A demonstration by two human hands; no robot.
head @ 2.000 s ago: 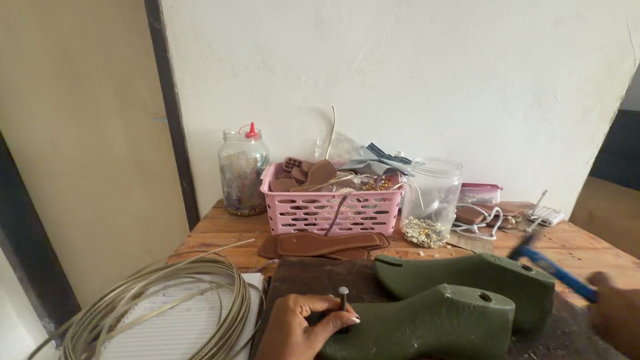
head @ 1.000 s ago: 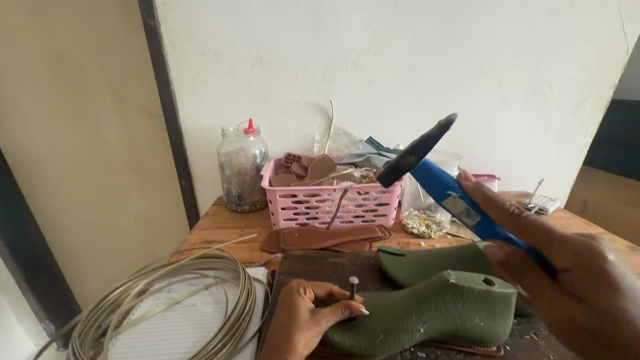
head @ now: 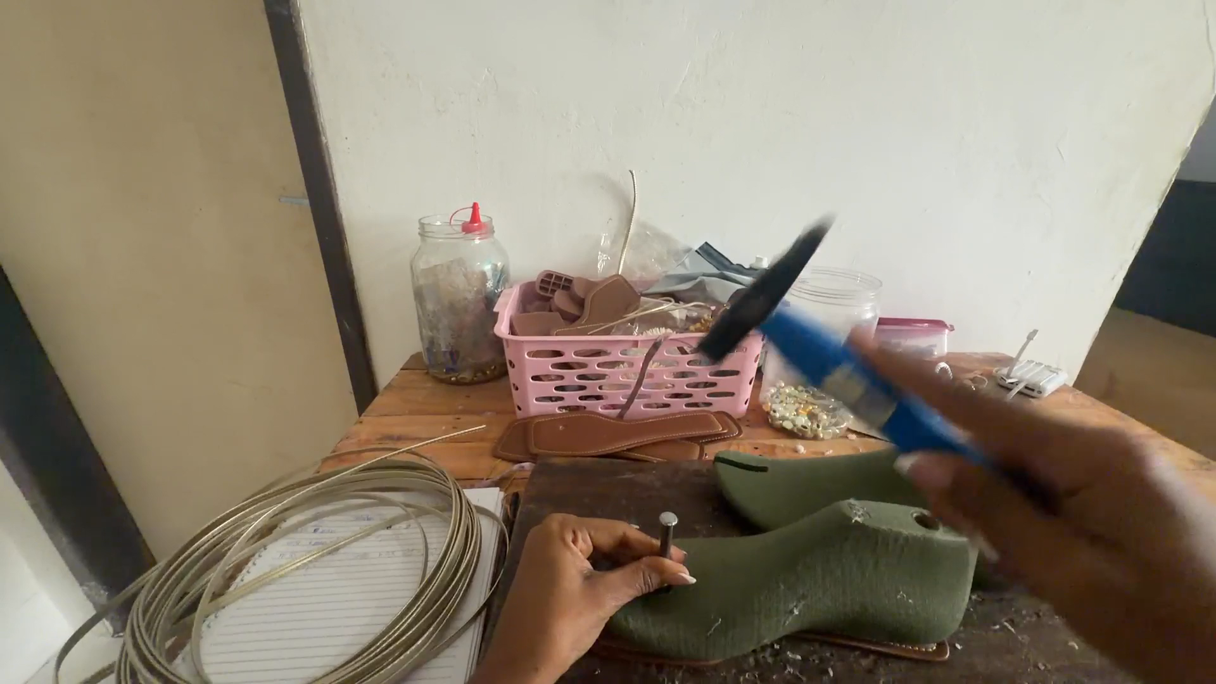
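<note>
My left hand (head: 579,589) pinches a metal nail or punch (head: 668,537) upright over the toe of a green shoe last (head: 807,579). Beneath that last, the edge of a brown sole (head: 917,650) shows. A second green last (head: 807,484) lies behind it. On the right, my right hand (head: 1054,484), blurred, grips a hammer by its blue handle (head: 855,385). The dark hammer head (head: 765,290) is raised above the lasts, in front of the basket and a clear jar.
A pink plastic basket (head: 632,380) holds brown leather pieces. Brown insoles (head: 622,434) lie before it. Glass jar (head: 461,304) and beaded clear jar (head: 836,285) flank it. Coiled cord (head: 446,532) rests on a lined notebook (head: 313,608). A dark board (head: 608,484) lies under the lasts.
Two seconds ago the hammer was low at the right; by one second ago it was raised, and it is still up. My left hand keeps the metal piece at the front last's toe.
</note>
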